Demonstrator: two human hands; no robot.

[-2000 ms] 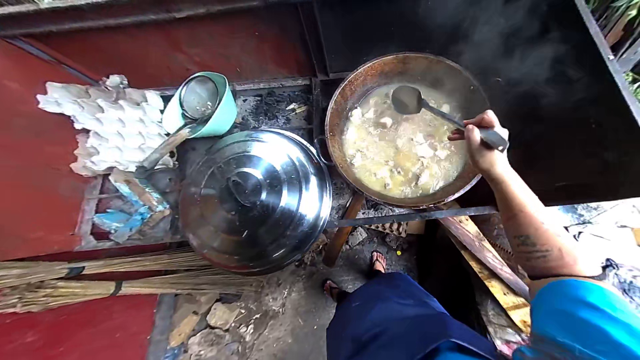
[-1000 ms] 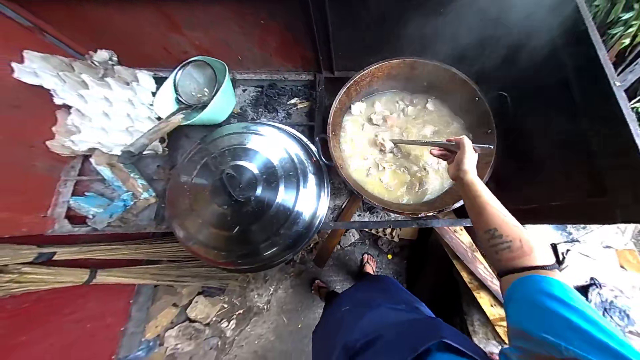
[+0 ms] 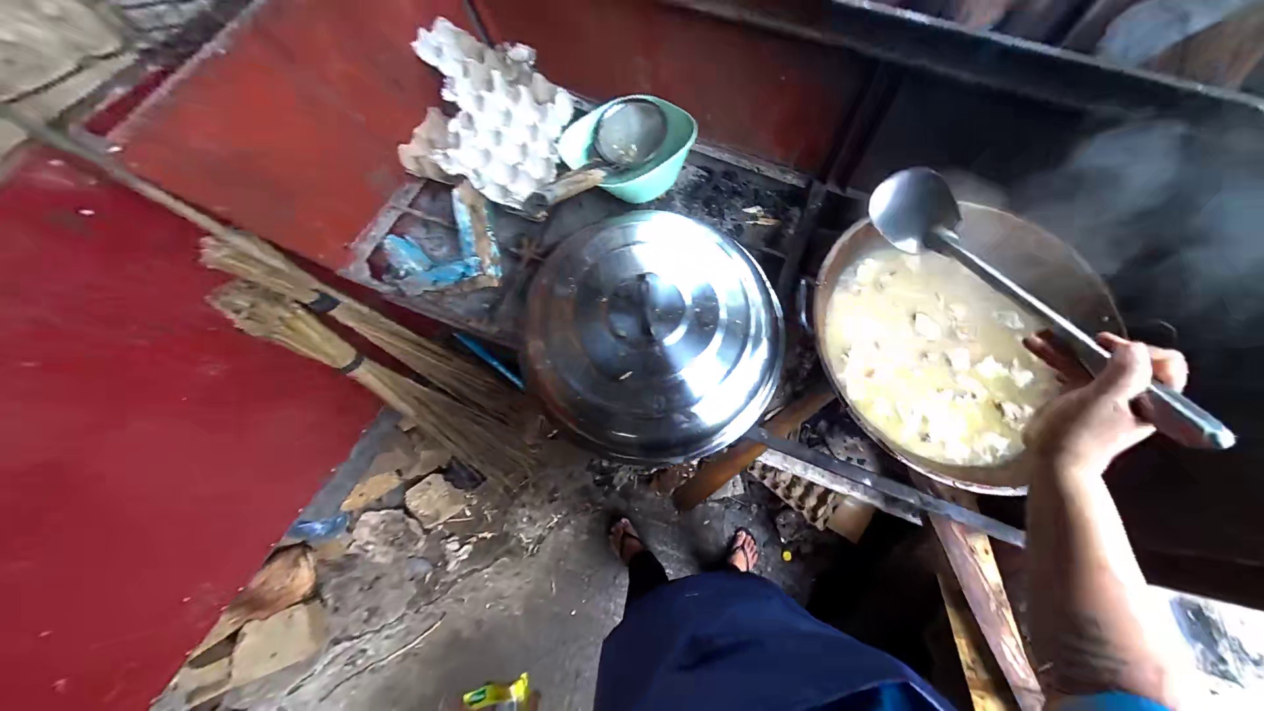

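Observation:
My right hand [image 3: 1106, 395] grips the handle of a metal ladle [image 3: 914, 209], whose bowl is raised over the far rim of a large wok [image 3: 1062, 252]. In the wok, pale chunks sit in a yellowish broth [image 3: 943, 360], and steam rises at its far right. Left of the wok is a big round pot covered by a shiny metal lid [image 3: 652, 336]. My left hand is not in view.
Behind the lid are a green plastic bowl [image 3: 664, 176] with a strainer [image 3: 630, 132] on it and stacked egg trays [image 3: 499, 128]. Stick brooms [image 3: 395, 370] lean at the left. Firewood [image 3: 978, 583] juts out below the wok; broken stones [image 3: 434, 499] lie on the ground.
The ladle, earlier with its bowl in the broth, has been lifted out and now hangs above the wok's far rim. The view has turned and shifted.

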